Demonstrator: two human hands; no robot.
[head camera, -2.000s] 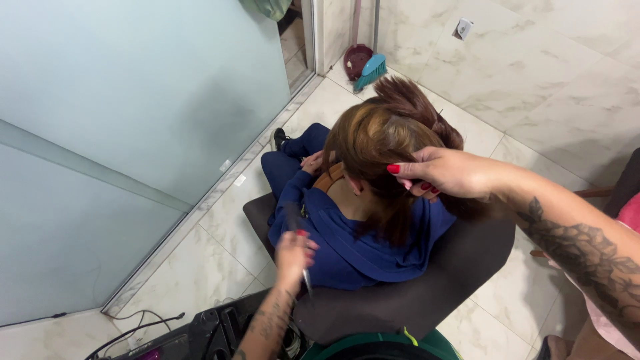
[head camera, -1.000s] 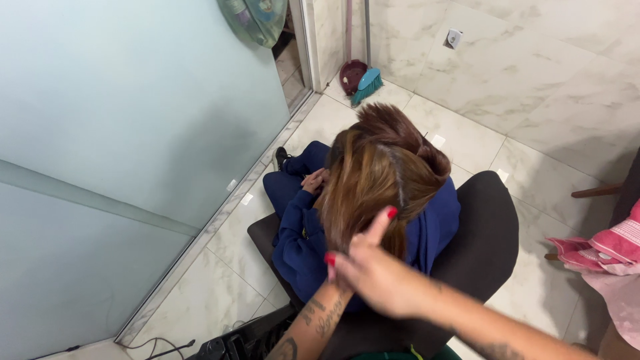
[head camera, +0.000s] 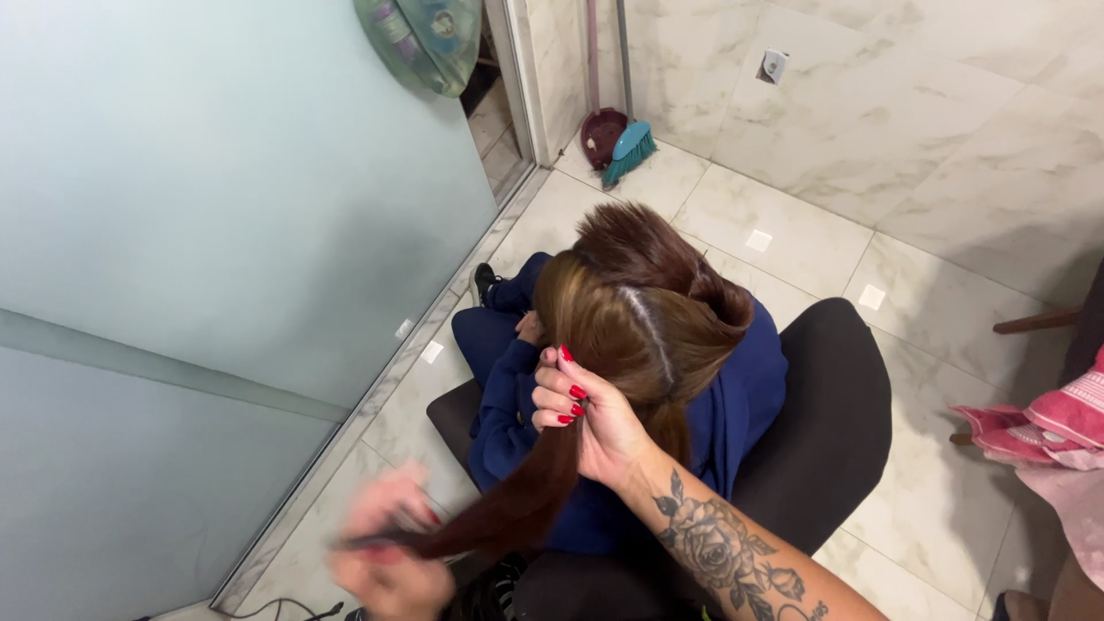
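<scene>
A person with long brown hair (head camera: 604, 328), in blue clothes, sits on a dark chair (head camera: 828, 423). A pale parting runs along the top of the head, and a darker section (head camera: 647, 246) is folded up at the far side. My right hand (head camera: 586, 410) is closed around a long lock of hair (head camera: 517, 509) close to the head, its tattooed forearm entering from the lower right. Blurred at lower left, my left hand (head camera: 388, 548) has its fingers on the far end of that lock. Something dark and slender shows between those fingers; blur hides what it is.
Frosted glass door (head camera: 216, 172) on the left, with a green bag (head camera: 423, 39) hanging at its top. A dustpan (head camera: 601, 136) and a teal broom (head camera: 631, 151) stand in the corner. Pink towel (head camera: 1052, 423) at right; a cable (head camera: 285, 604) lies on the floor at lower left.
My hands were close together by the head one second ago; now my left hand is away to the lower left, and a lock of hair stretches between the two.
</scene>
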